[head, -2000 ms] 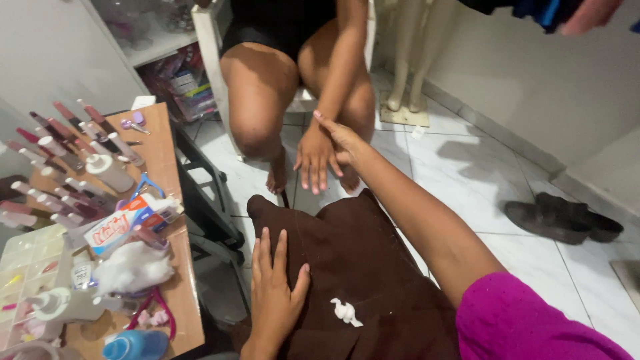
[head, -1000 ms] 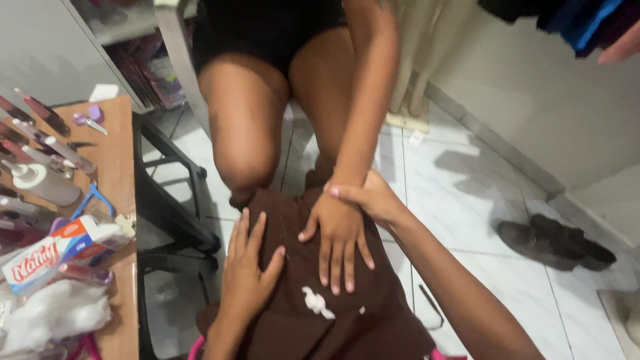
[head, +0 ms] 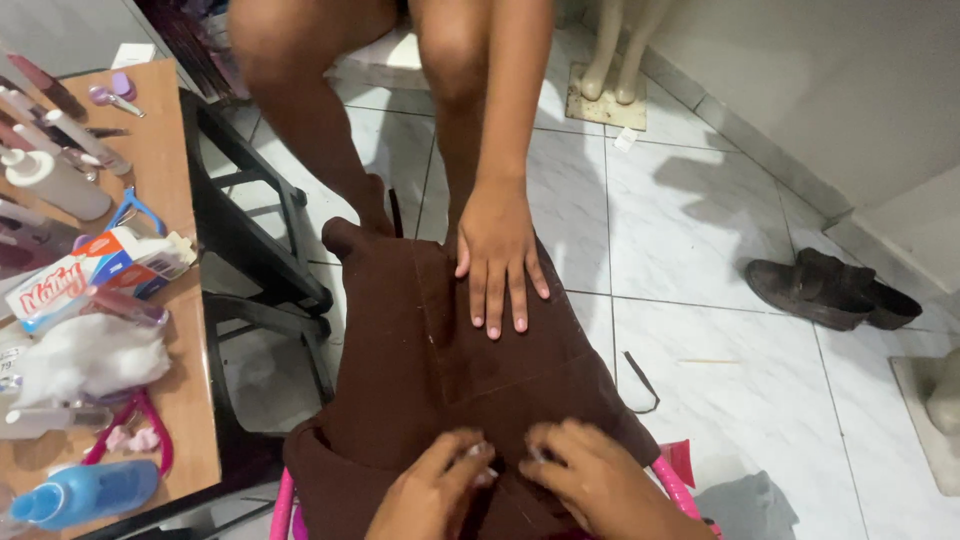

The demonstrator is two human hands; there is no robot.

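Note:
Close over the near part of a dark brown cloth (head: 382, 352), my left hand (head: 442, 480) has its fingers curled on a bit of white cotton (head: 478, 451). Beside it, slightly blurred, my right hand (head: 581, 469) pinches another white bit (head: 538, 453), likely cotton. A small gap parts the two hands. The other person's hand (head: 501, 255) lies flat, palm down, fingers spread, on the far part of the cloth. That person sits opposite with bare knees and feet partly behind the cloth.
At left, a wooden table (head: 187, 300) holds nail polish bottles, a cotton pack (head: 97, 277), a cotton wad (head: 97, 360), a white bottle (head: 56, 184) and a blue bottle (head: 94, 487). Black shoes (head: 817, 289) and mannequin feet (head: 609, 90) stand on the tiled floor at right.
My right hand has let go of the other person's hand and come back near me. My left hand has lifted from the cloth onto the cotton. The other person's hand stays on the cloth.

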